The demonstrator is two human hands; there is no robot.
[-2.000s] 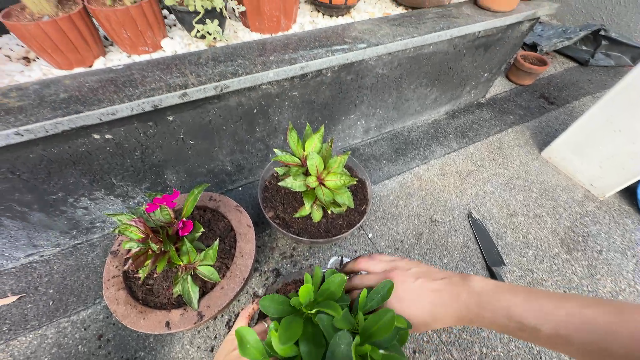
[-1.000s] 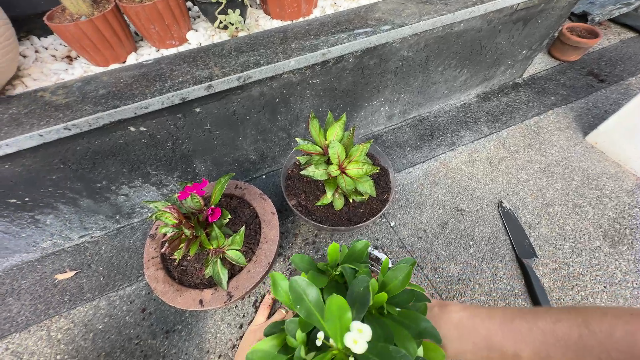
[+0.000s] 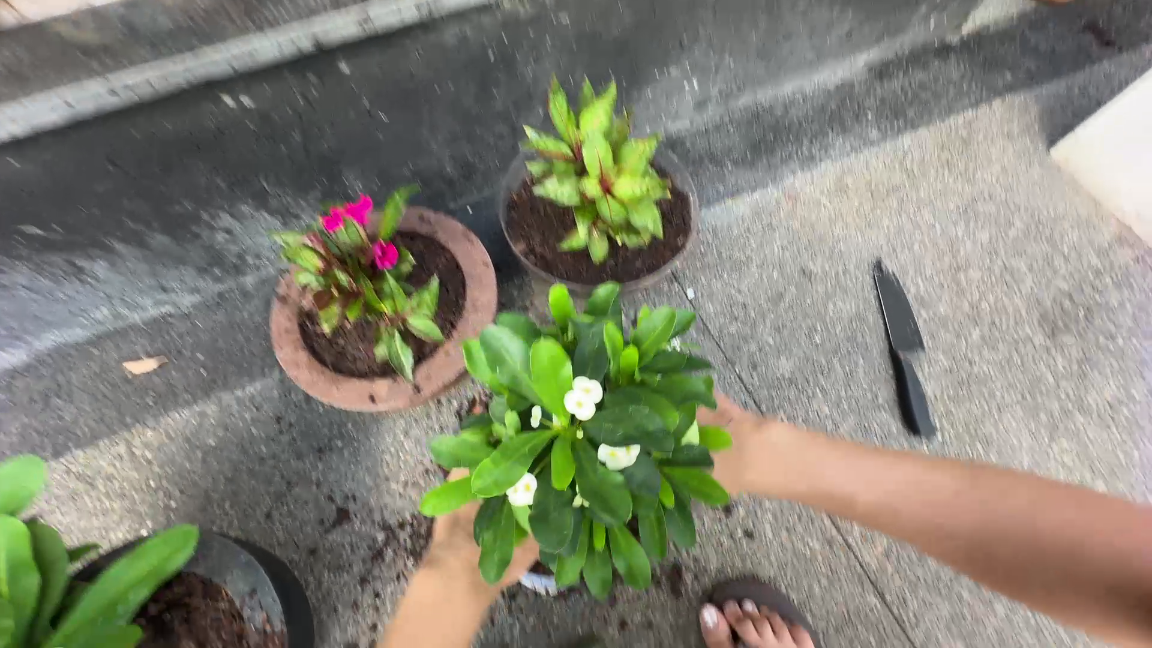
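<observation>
A leafy green plant with small white flowers (image 3: pixel 576 441) stands in a pot mostly hidden under its leaves; a pale bit of rim shows below. My left hand (image 3: pixel 477 531) holds the pot from the lower left, its fingers partly under the foliage. On the right side, my right hand (image 3: pixel 733 441) grips it too, fingers hidden by leaves. Just behind are a round terracotta-coloured pot (image 3: pixel 382 396) with a pink-flowered plant (image 3: pixel 364 279), and a clear plastic pot (image 3: pixel 688 234) of dark soil with a green-leaved plant (image 3: pixel 603 180).
A knife with a black handle (image 3: pixel 911 391) lies on the pebbled paving at right. A dark pot (image 3: pixel 288 585) with a broad-leaved plant (image 3: pixel 72 567) is at lower left. A stone ledge (image 3: pixel 225 67) runs behind. A sandalled foot (image 3: pixel 756 616) shows below, and a white object (image 3: pixel 1111 153) at right.
The white-flowered plant, low in the frame before, now shows nearly whole between both hands. The view has shifted downward, bringing in the foot and the dark pot.
</observation>
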